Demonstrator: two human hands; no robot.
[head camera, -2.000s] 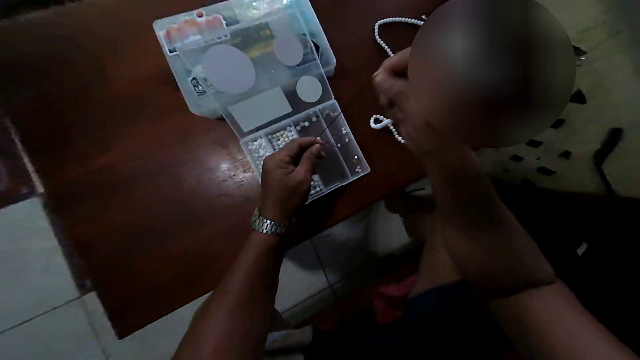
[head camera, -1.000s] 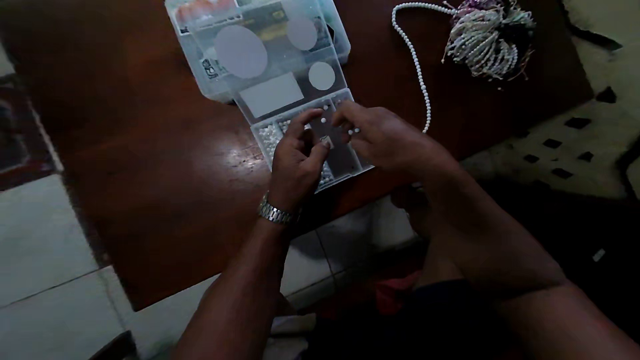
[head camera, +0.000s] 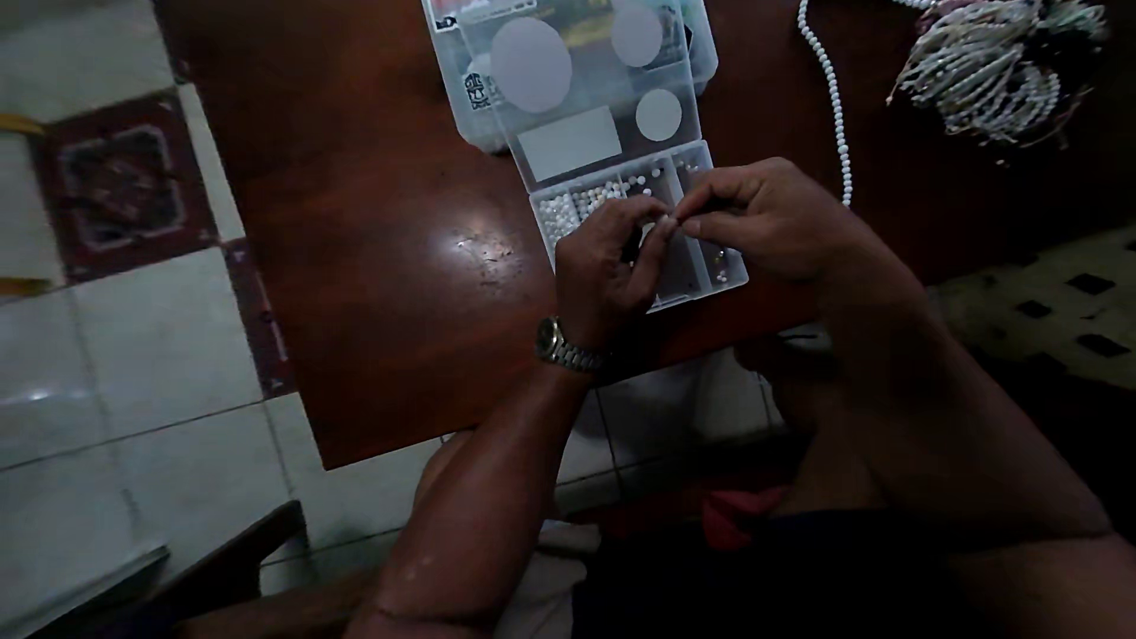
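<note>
My left hand (head camera: 617, 257), with a metal-band wristwatch (head camera: 568, 346) on its wrist, is over a clear plastic compartment box (head camera: 729, 282). Thumb and forefinger pinch a tiny item too small to identify. Fingertips of my right hand (head camera: 754, 217) meet them from the right, pinched at the same spot; whether a thread runs between them cannot be told. White beads (head camera: 559, 216) fill the left compartments, with a few loose ones farther right. The box's lid (head camera: 603, 89) stands open behind, bearing pale round and rectangular patches.
Beneath the lid lies a second clear plastic container (head camera: 484, 124). A string of white beads (head camera: 837, 106) runs over the dark wooden table (head camera: 399, 266) on the right, near a bundle of beaded strands (head camera: 985, 75). The table's front edge is close below my hands.
My right hand, well right of the box two seconds ago, has come in over it and now meets my left fingertips. The view has shifted.
</note>
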